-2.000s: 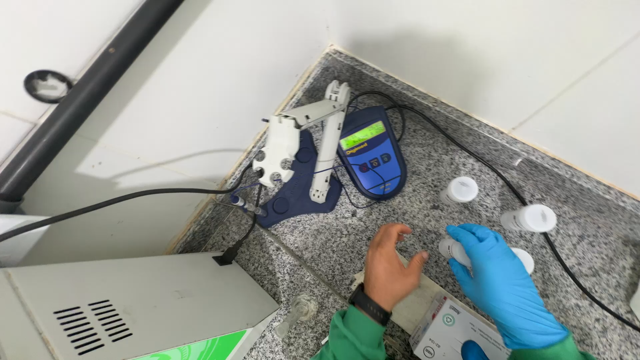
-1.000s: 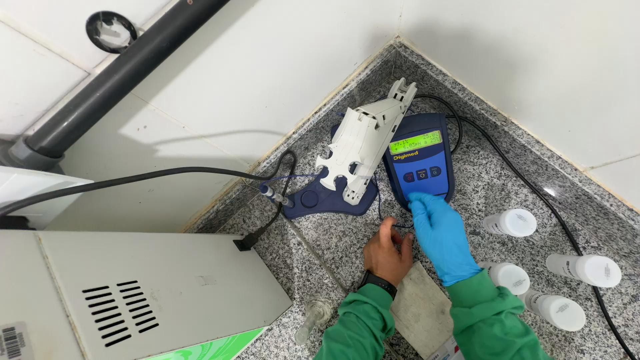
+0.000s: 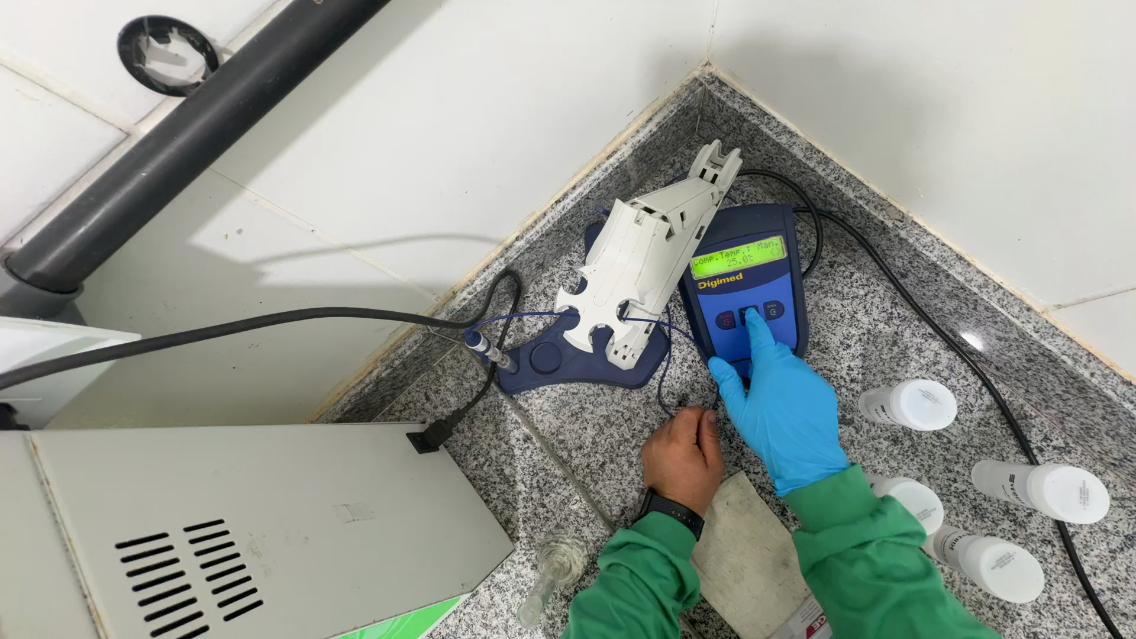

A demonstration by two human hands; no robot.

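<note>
My right hand [image 3: 781, 408], in a blue glove, has its index fingertip on the middle button of a blue Digimed benchtop meter [image 3: 748, 282] with a lit green display. Bare and curled, my left hand [image 3: 683, 453] rests by the meter's lower left, near a thin blue cable; whether its fingers hold anything is hidden. Left of the meter, a white jointed electrode holder arm [image 3: 635, 266] stands on a dark blue base [image 3: 581, 355]. A probe [image 3: 490, 351] is upright at the base's left end, with the thin blue cable from its top.
Several white-capped plastic bottles [image 3: 923, 405] stand at the right beside a black cable [image 3: 958, 337]. A grey vented appliance [image 3: 293, 524] fills the lower left. Below my hands lie a beige cloth or sheet [image 3: 745, 559] and a small glass vessel [image 3: 555, 577]. Tiled walls meet behind the granite counter.
My gloved right hand has left the white bottle it was at two seconds ago and is now at the meter's buttons. The holder arm is folded differently than in the earliest frame.
</note>
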